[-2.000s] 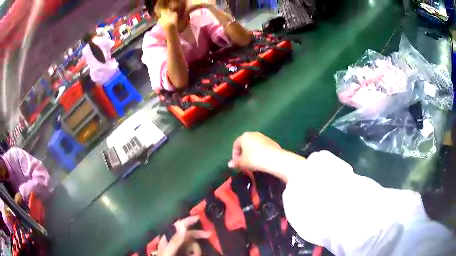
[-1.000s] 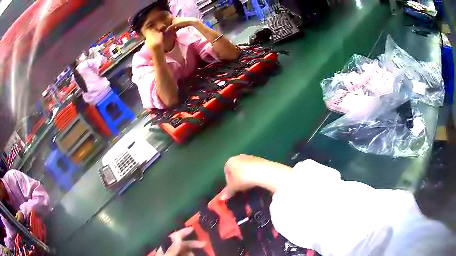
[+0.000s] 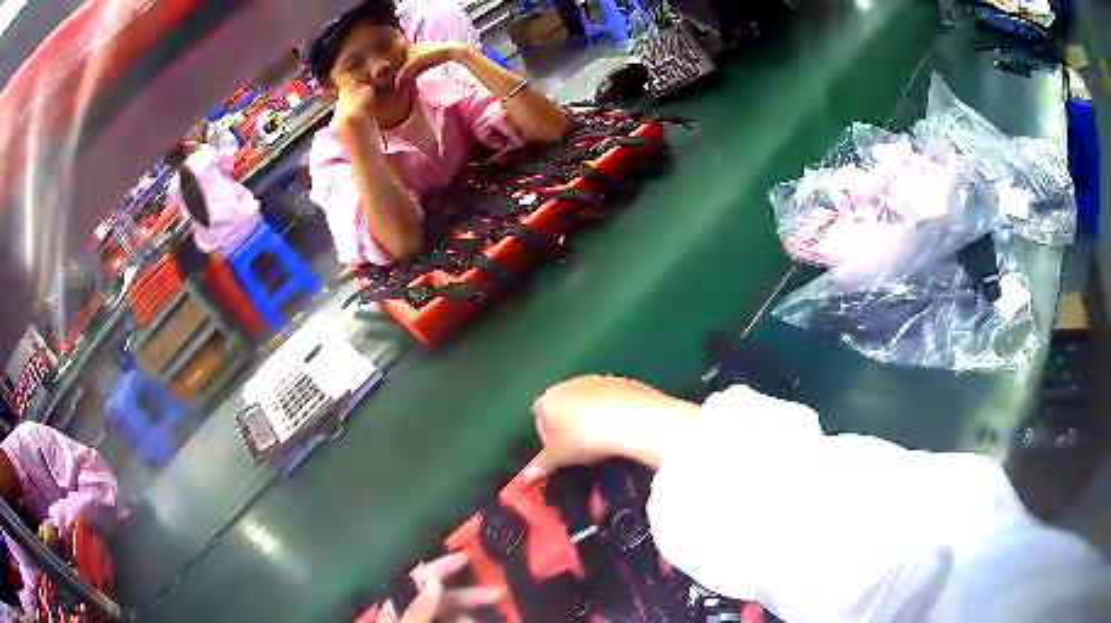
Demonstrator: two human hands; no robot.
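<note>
A red tray (image 3: 489, 562) lies at the bottom of the view, partly cut off. Black watches (image 3: 629, 526) with dark straps lie across it. My right hand (image 3: 597, 420) is over the tray's far edge, fingers pointing down; its fingertips are mostly hidden, so I cannot tell if they grip a strap. My left hand (image 3: 448, 596) is at the bottom edge, cut off, with fingers apart over the tray's left part; no held thing shows in it.
Across the green bench (image 3: 682, 280) a person (image 3: 402, 134) in pink sits behind another red tray (image 3: 445, 319) of black watches. A calculator (image 3: 305, 399) on papers lies at left. Clear plastic bags (image 3: 902, 231) lie at right. Blue stools (image 3: 271, 274) stand beyond.
The view has shifted. My right hand has moved down from above the tray's far edge onto it. My left hand stays low over the tray.
</note>
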